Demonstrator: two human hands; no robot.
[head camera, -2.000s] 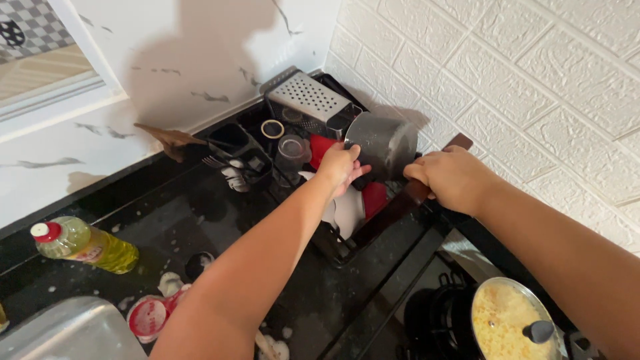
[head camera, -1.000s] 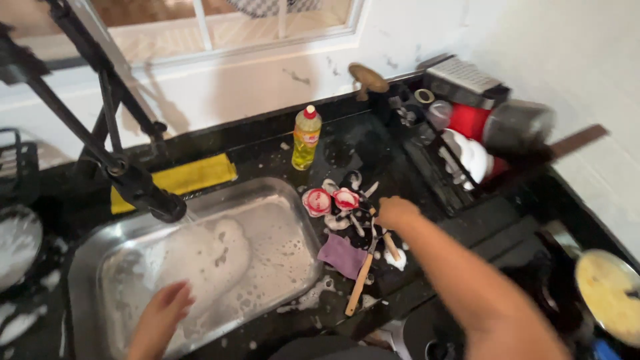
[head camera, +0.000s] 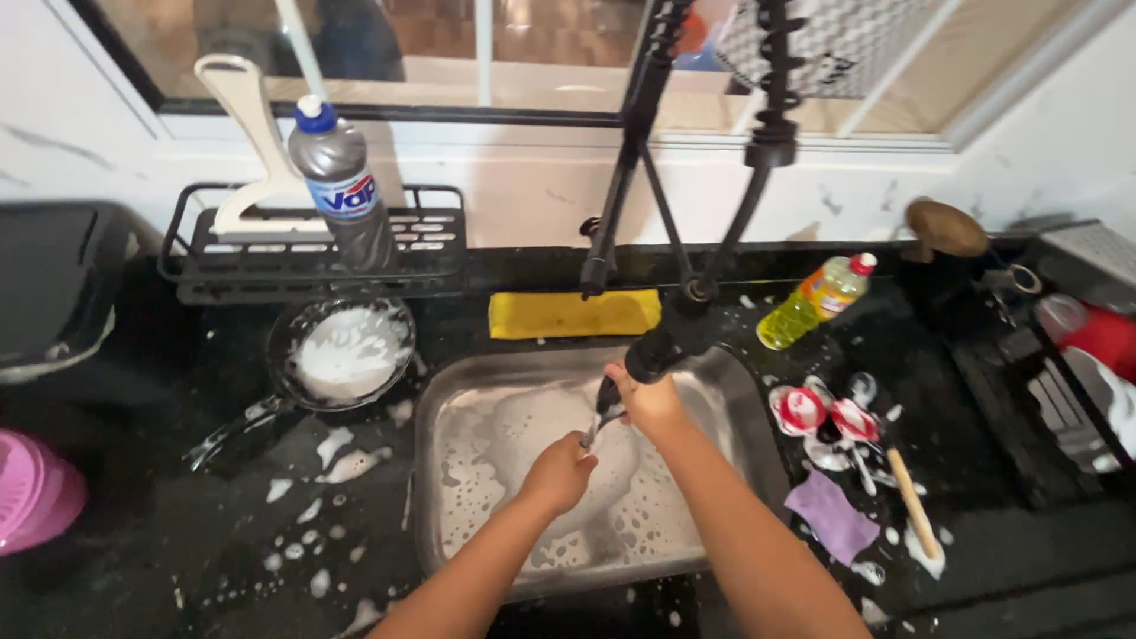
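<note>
Over the stainless steel sink (head camera: 479, 524), my left hand (head camera: 561, 475) grips one end of a slim dark utensil (head camera: 610, 397); its exact kind cannot be told. My right hand (head camera: 646, 404) holds its upper end, just below the black faucet head (head camera: 652, 355). Soapy water covers the sink's bottom. Right of the sink lie a purple cloth (head camera: 832, 517), red-and-white foamy items (head camera: 801, 411) and a utensil with a wooden handle (head camera: 912, 503).
A small foamy pan (head camera: 348, 355) sits left of the sink, under a black wire rack (head camera: 435, 232) with a detergent bottle (head camera: 342, 182). A yellow cloth (head camera: 575, 314) lies behind the sink. A yellow-green soap bottle (head camera: 816, 300) and a dish rack (head camera: 985, 390) stand right.
The view has swung left to the sink. My right hand has moved from the foamy items beside the sink to under the faucet. Both hands now hold the dark utensil.
</note>
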